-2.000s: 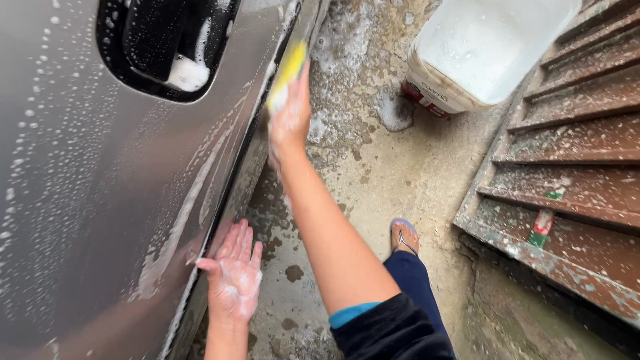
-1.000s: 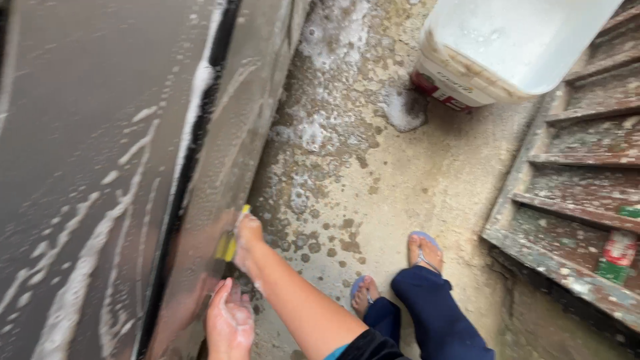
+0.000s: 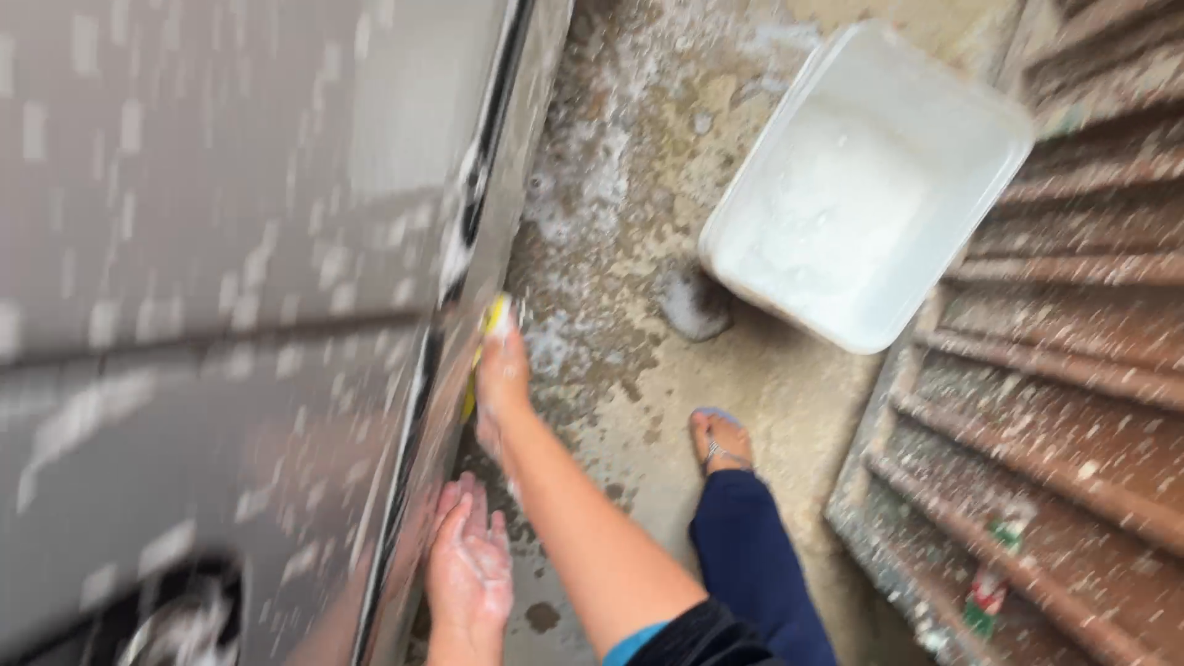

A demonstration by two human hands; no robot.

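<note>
My right hand (image 3: 504,375) holds a yellow sponge (image 3: 497,316) flat against the lower side panel of a grey car (image 3: 277,388), below the dark trim strip. Suds cover part of that hand and the sponge. Nearer to me, my left hand (image 3: 470,564) is beside the same panel, palm up and foamy, its fingers apart and nothing in it. Foam and drops streak the car's side, and a door handle recess (image 3: 185,620) shows at the bottom left. The view is blurred by motion.
A white plastic bucket (image 3: 1004,139) with soapy water stands on the wet concrete floor (image 3: 638,370). Slatted, paint-spattered brown metalwork (image 3: 1045,435) runs along the right. My foot in a flip-flop (image 3: 720,439) is between car and metalwork. Suds lie along the car's base.
The view has shifted along the car. My right hand with the sponge has moved away from my left hand along the lower panel since one second ago.
</note>
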